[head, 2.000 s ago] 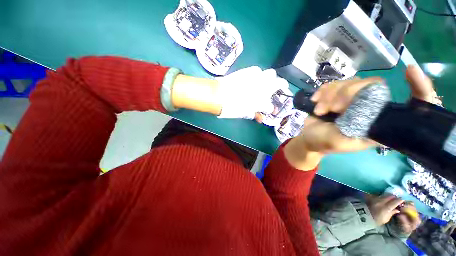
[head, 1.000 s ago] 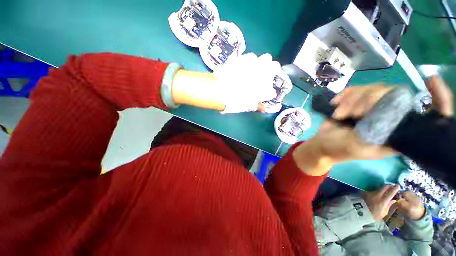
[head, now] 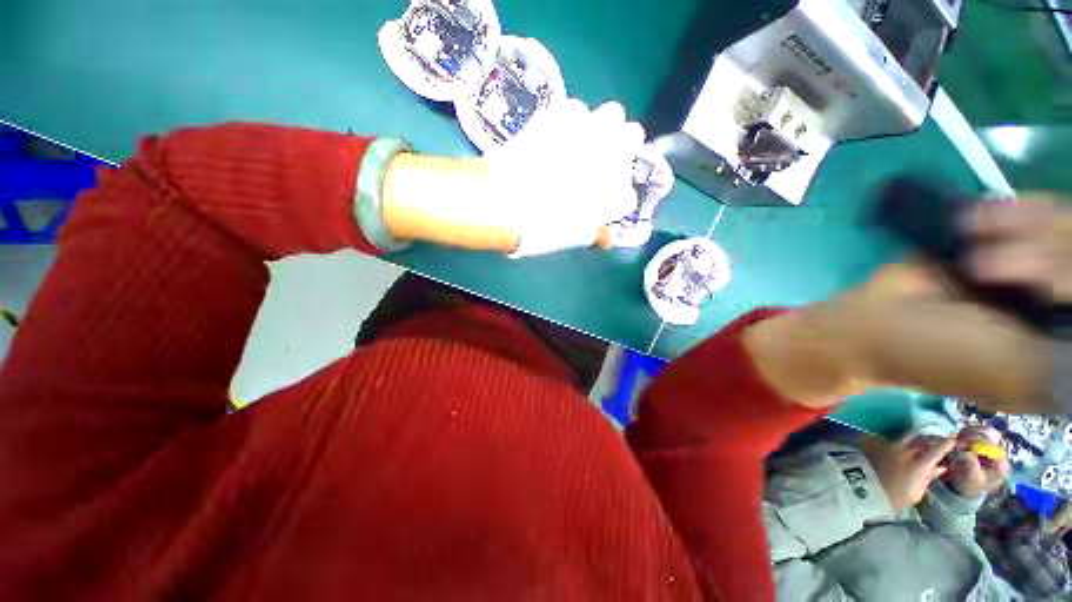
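My left hand (head: 570,176), in a white glove, is on a white housing half with board (head: 642,194), which it partly covers. Another housing half with board (head: 687,280) lies alone to the right of it on the green bench. My right hand (head: 1011,253) is blurred near the right edge and closed around the black electric screwdriver (head: 923,218), whose black nose points left. The screwdriver's bit cannot be made out.
Two more housing halves with boards (head: 508,97) touch each other beyond my left hand. The grey-white screw feeder (head: 823,82) stands at the upper right. At the lower right a person in a grey jacket (head: 841,517) holds something yellow, near rows of white units (head: 1040,441).
My right hand has moved right with the screwdriver, away from the housing halves. My left hand and its housing half have shifted slightly left and away from the single housing half.
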